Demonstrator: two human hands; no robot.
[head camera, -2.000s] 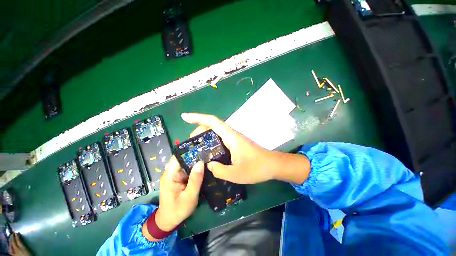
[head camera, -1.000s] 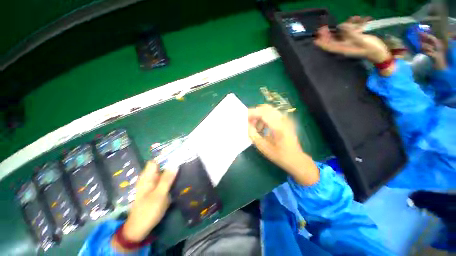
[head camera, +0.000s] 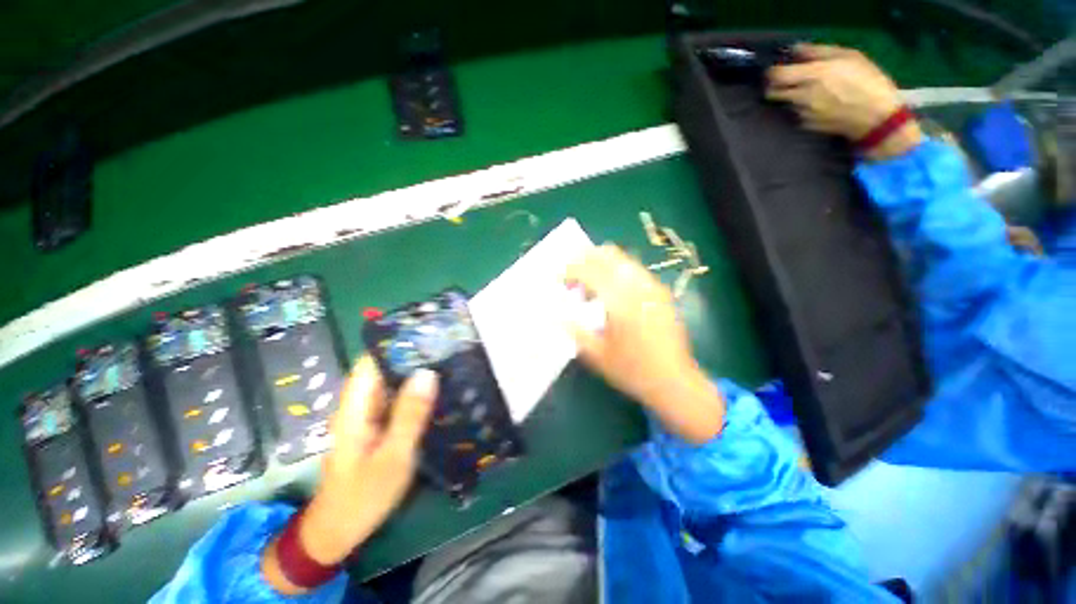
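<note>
My left hand (head camera: 366, 454), with a dark red band at the wrist, grips an open phone body (head camera: 466, 401) by its left side. The phone's circuit board end points away from me, and its lower part is dark with small orange marks. My right hand (head camera: 637, 336) is over the right part of a white sheet (head camera: 525, 319), fingertips close together. It is blurred, and I cannot tell whether something small is between the fingertips.
Several open phone bodies (head camera: 289, 366) lie in a row at left. Loose thin strips (head camera: 673, 254) lie right of the sheet. A long black compartment tray (head camera: 814, 260) stands at right, with another person's hand (head camera: 838, 92) at its far end. More phones (head camera: 425, 94) lie beyond the white edge strip (head camera: 354, 224).
My right hand has left the phone and moved right to the sheet. The phone has shifted left in view in my left hand. Another person's hand has come into view and reached the tray.
</note>
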